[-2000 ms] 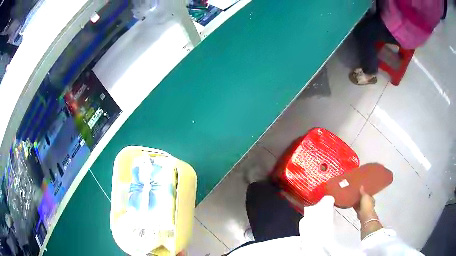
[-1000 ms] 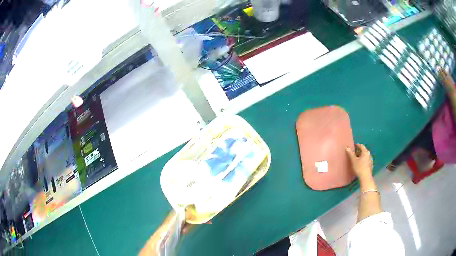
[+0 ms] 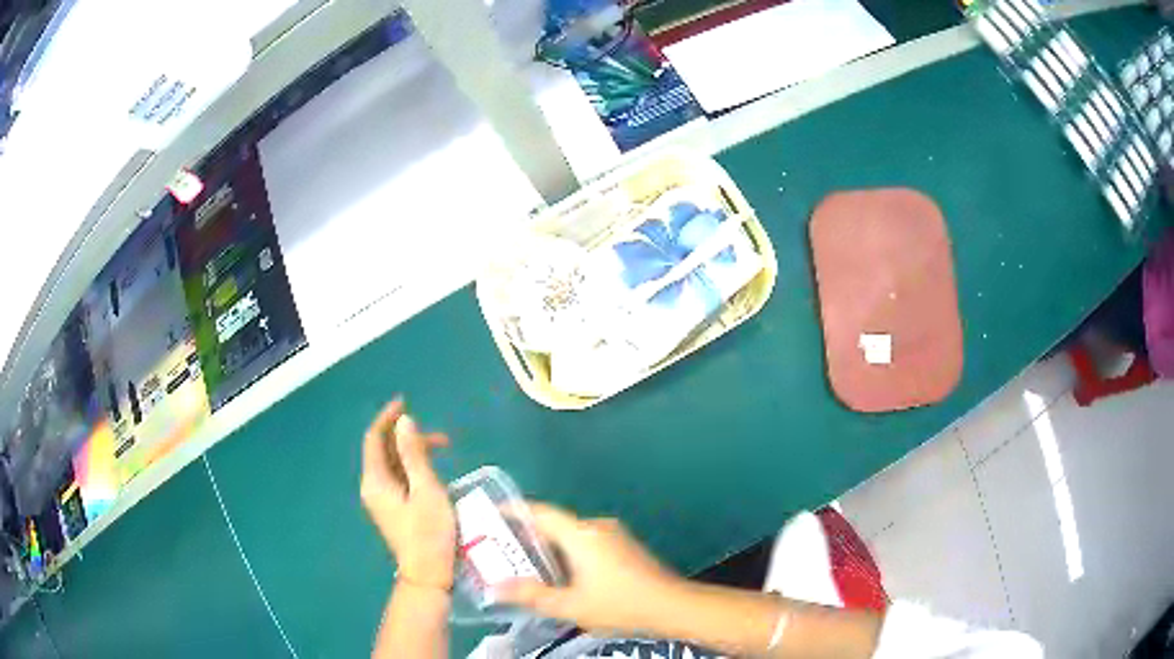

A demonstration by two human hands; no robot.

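A shallow clear plastic tray [image 3: 487,538] with a white printed card marked in red is above the bench's near edge. My right hand [image 3: 599,566] grips its right side. My left hand [image 3: 409,496] is just left of the tray, fingers raised and apart, holding nothing that I can see. The pale yellow basket [image 3: 538,376] stands on the green bench beyond my hands, with a blue and white soft pack [image 3: 676,258] and white items in it. The brown-red lid [image 3: 888,277] lies flat on the bench, right of the basket, its small white label facing up.
A raised shelf [image 3: 348,337] with dark printed boxes [image 3: 232,296] and white sheets runs behind the green bench [image 3: 348,515]. A ribbed blister tray [image 3: 1075,116] is at the upper right. A person's pink sleeve [image 3: 1161,309] shows at the right edge. A red stool [image 3: 852,566] is below the bench edge.
The lid went from my right hand onto the bench and was let go. My left hand has left the basket, which sits against the shelf edge. The clear tray is now in my right hand.
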